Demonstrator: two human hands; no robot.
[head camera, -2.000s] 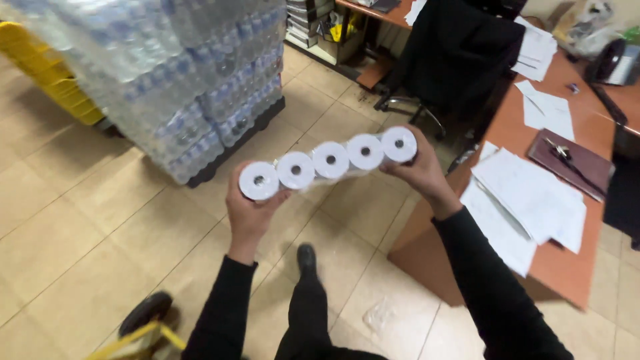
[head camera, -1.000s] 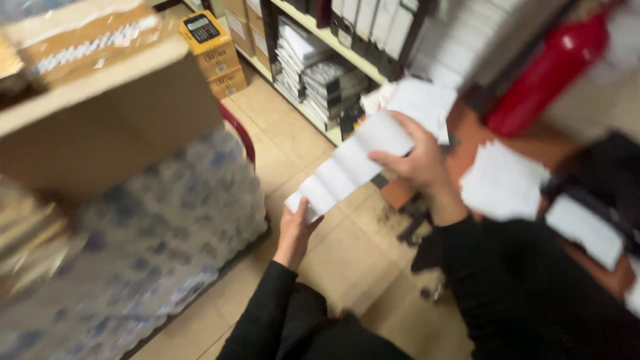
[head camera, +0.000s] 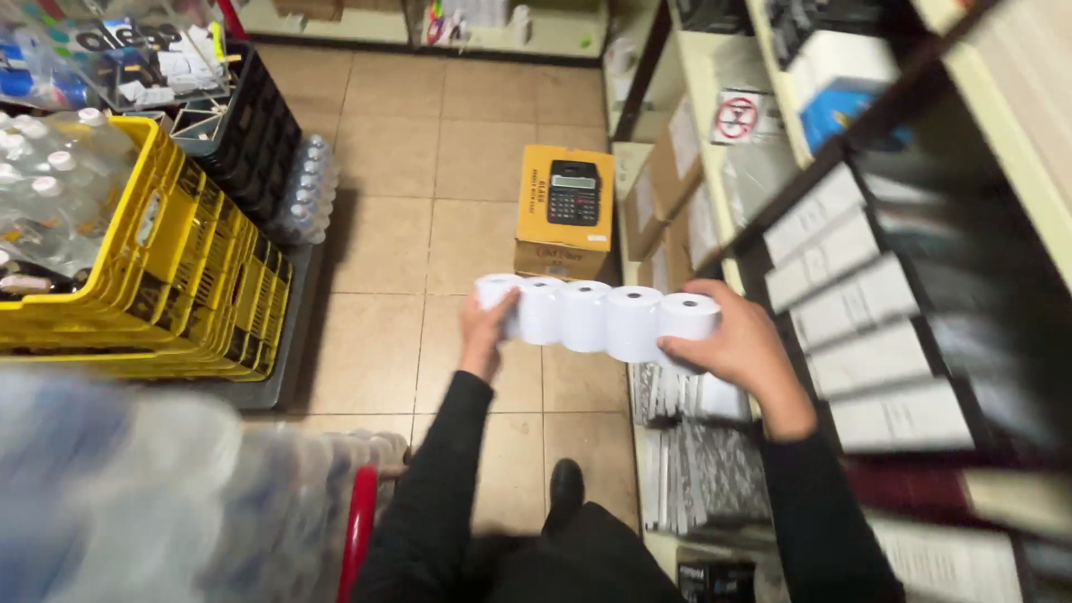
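Note:
A row of several white paper rolls, side by side in what looks like clear wrap, spans the space between my hands. My left hand grips the roll at the left end. Around the right-end roll closes my right hand, its thumb on the front and fingers behind. The dark holes of most rolls face up. Just beyond the rolls, a yellow and brown box with a calculator picture stands on the floor.
Yellow crates of bottles stand at the left beside a black crate. A red bar and blurred wrapped bottles are at the lower left. Shelves with white-labelled binders and cardboard boxes line the right. Tiled floor lies between.
The view has swung from the desk and chair to the aisle between crates and shelves. Both hands still hold the row of rolls, whose holes showed face-on two seconds ago.

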